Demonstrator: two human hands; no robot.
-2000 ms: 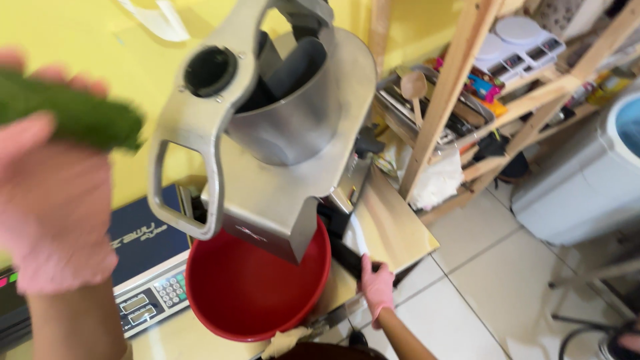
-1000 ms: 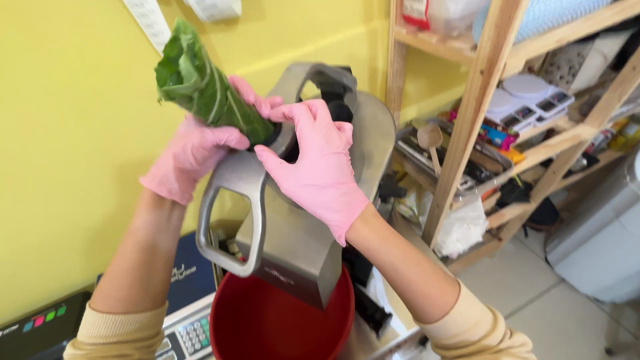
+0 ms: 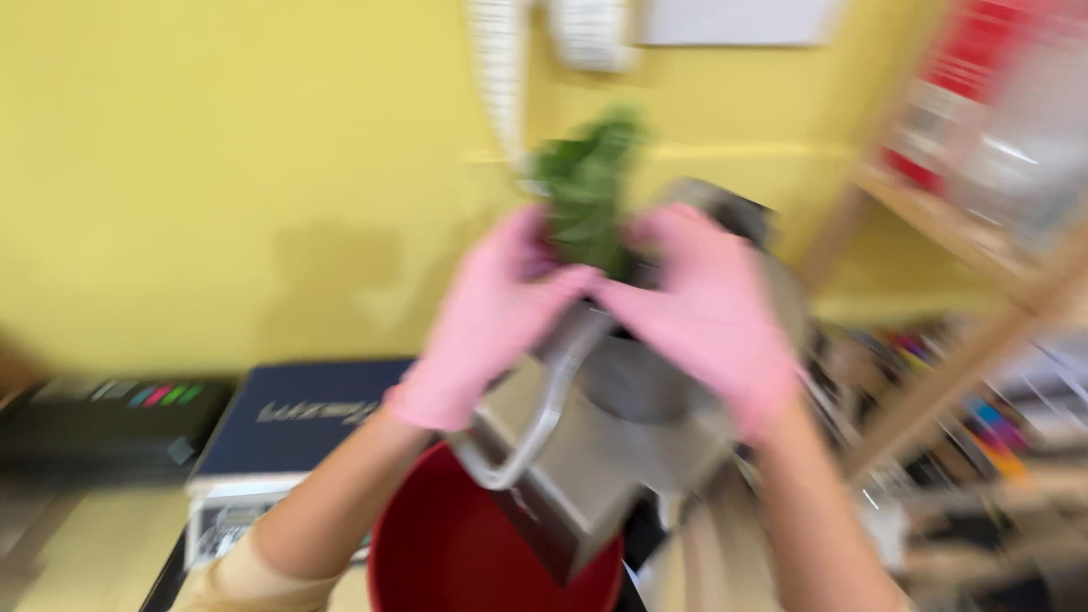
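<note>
A rolled bundle of green leaves [image 3: 588, 191] stands upright at the feed opening of a metal vegetable-cutting machine [image 3: 633, 450]. Around its left side curl the fingers of my left hand [image 3: 489, 314], in a pink glove. My right hand [image 3: 710, 306], gloved alike, is at the bundle's right side and over the machine's top; blur hides whether it grips the leaves. The thumbs of both hands meet in front of the bundle. Below the machine's outlet sits a red bowl [image 3: 476, 544]. The machine's looped handle [image 3: 544, 408] shows beneath my hands.
To the left are a digital scale with a dark blue platform [image 3: 314, 416] and a black device [image 3: 119, 425]. A wooden shelf [image 3: 960, 229] with packages and utensils stands on the right. Paper strips [image 3: 501, 76] hang on the yellow wall behind.
Two seconds ago my right hand was low beside the machine and my left held the leaves off to the left. Both hands are now together at the feed opening. The view has shifted.
</note>
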